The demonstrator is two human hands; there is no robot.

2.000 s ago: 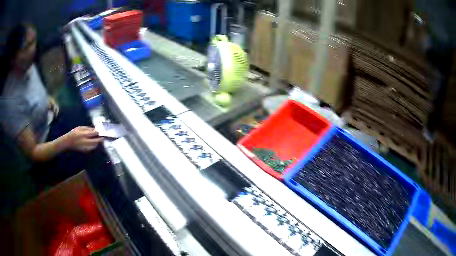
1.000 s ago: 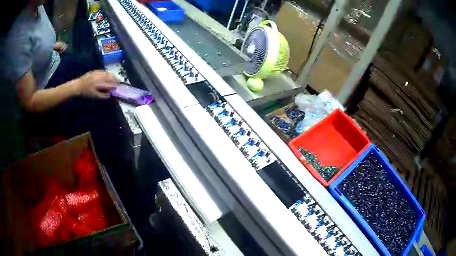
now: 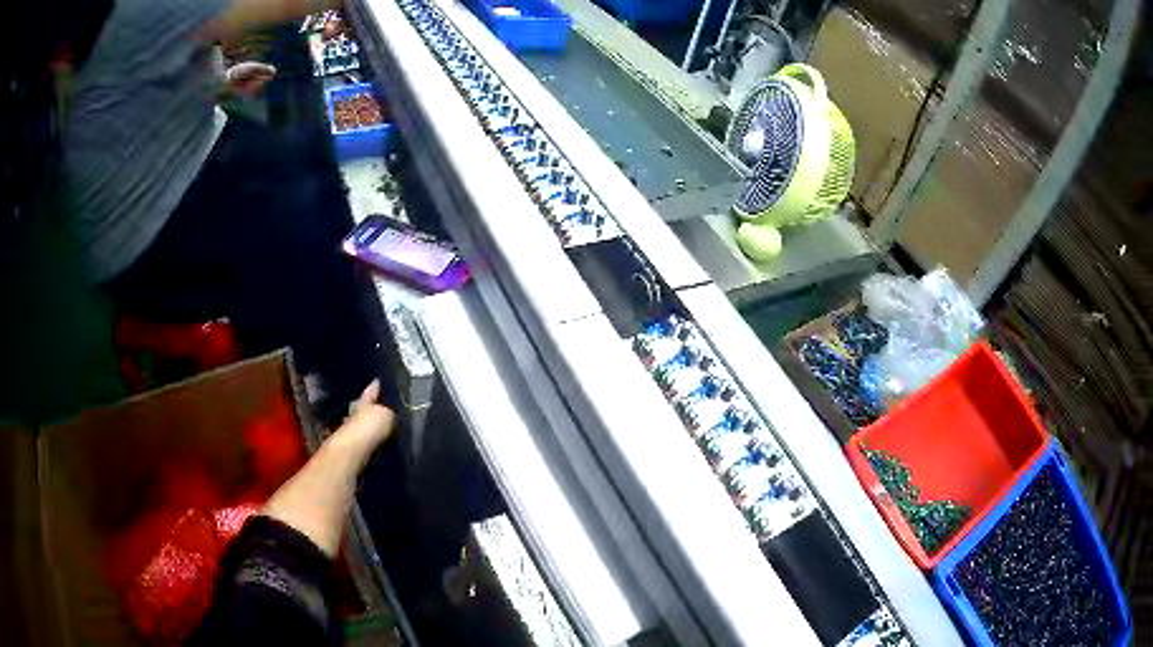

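My left hand point(image 3: 364, 425) reaches from the bottom left, past a dark sleeve, over the edge of a carton. It is small, and its fingers cannot be made out. My right hand is not in view. A smartphone point(image 3: 407, 253) in a purple case lies on the near ledge, screen lit, beyond my left hand and apart from it. White PCB panels point(image 3: 723, 427) with blue and dark parts lie in the conveyor rail.
A cardboard carton point(image 3: 158, 423) with red contents stands lower left. Red bin point(image 3: 967, 436), blue bin point(image 3: 1043, 569), parts box point(image 3: 828, 367), plastic bags point(image 3: 923, 335) and green fan point(image 3: 797, 158) are across the rail. A person point(image 3: 152, 139) sits upper left.
My left hand has come into view at lower left. The other person's hand has left the phone, which now lies on the ledge. The view has shifted, moving the line and bins rightward.
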